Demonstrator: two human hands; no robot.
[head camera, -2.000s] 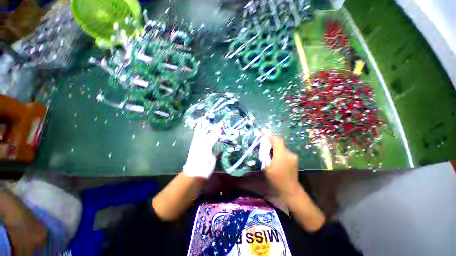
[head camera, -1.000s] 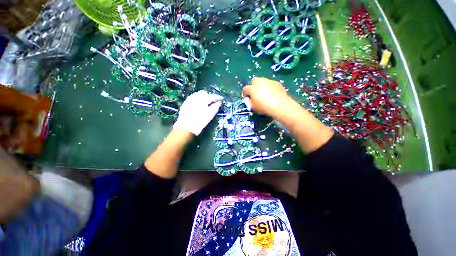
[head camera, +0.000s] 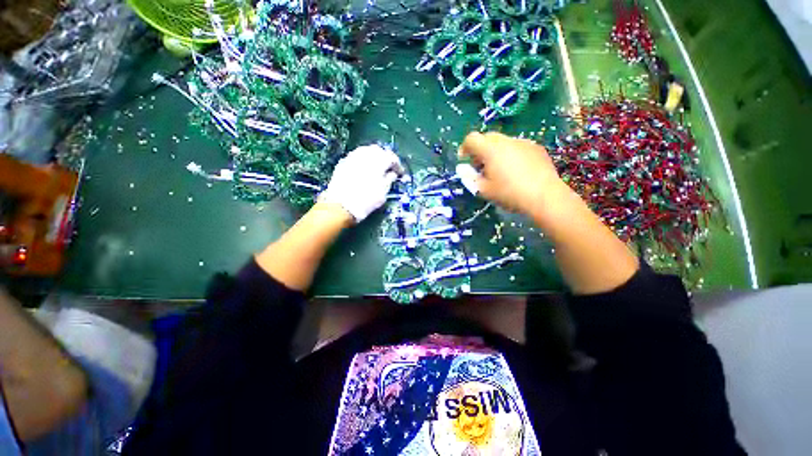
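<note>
A panel of joined green rings lies on the dark green mat in front of me, its near end close to the bench edge. White cables cross the rings, and their ends stick out to the right. My left hand, in a white glove, is at the panel's far left corner, fingers bent against it. My right hand, bare with white on the fingertips, is just right of the panel's far end, fingers pinched together. Whether it holds a thin lead is too small to tell. Thin dark strands show between the hands.
A pile of red lead wires lies at right beside a yellow-tipped tool. Heaped ring panels stand at left and at the back. A lime-green fan and orange bin are at left. Another person's arm is at lower left.
The panel was tilted and gripped by both hands; now it lies straight on the mat. My hands moved to its far end. Since one second ago, my right hand has moved slightly right.
</note>
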